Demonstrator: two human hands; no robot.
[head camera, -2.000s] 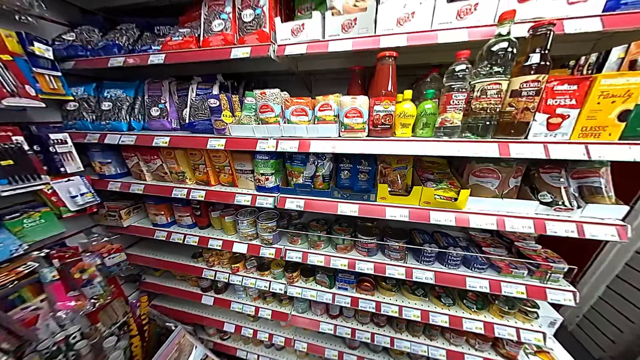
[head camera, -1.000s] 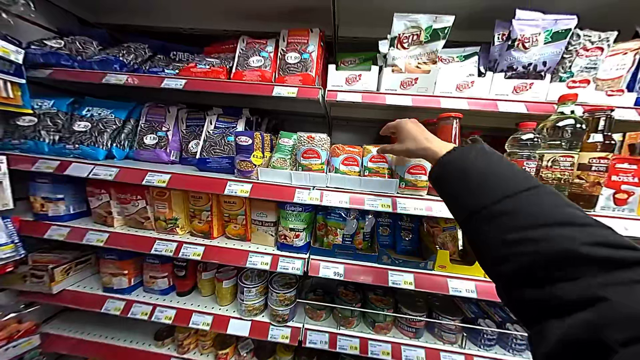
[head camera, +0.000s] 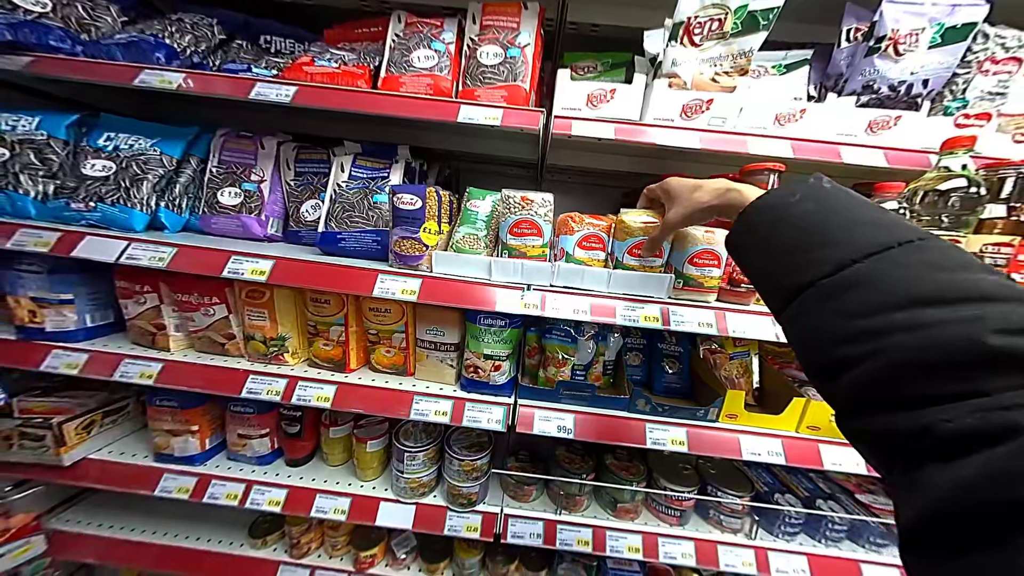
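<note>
My right hand (head camera: 690, 206), in a black padded sleeve, reaches in from the right to a shelf of dry goods. Its thumb lies on the front of a small Marmaris packet of pale grains or pulses (head camera: 638, 242), with the fingers over and behind the packet's top. That packet stands upright in a low white tray (head camera: 612, 281). Just left of it is a Marmaris packet with orange contents (head camera: 583, 240), then one of mixed beans (head camera: 526, 226). Another Marmaris packet (head camera: 698, 262) stands to the right, below my wrist. My left hand is out of view.
Bags of sunflower seeds (head camera: 128, 172) fill the left of this shelf. Glass bottles (head camera: 944, 188) and a red-lidded jar (head camera: 762, 175) stand near my forearm. Kerpi bags (head camera: 716, 48) are above. Flour packets (head camera: 490, 352), a yellow carton (head camera: 760, 414) and food tins (head camera: 467, 466) sit lower.
My right hand, absent two seconds ago, was above the small packets one second ago and is now lower, with its thumb on one packet. The view has moved closer to the shelves.
</note>
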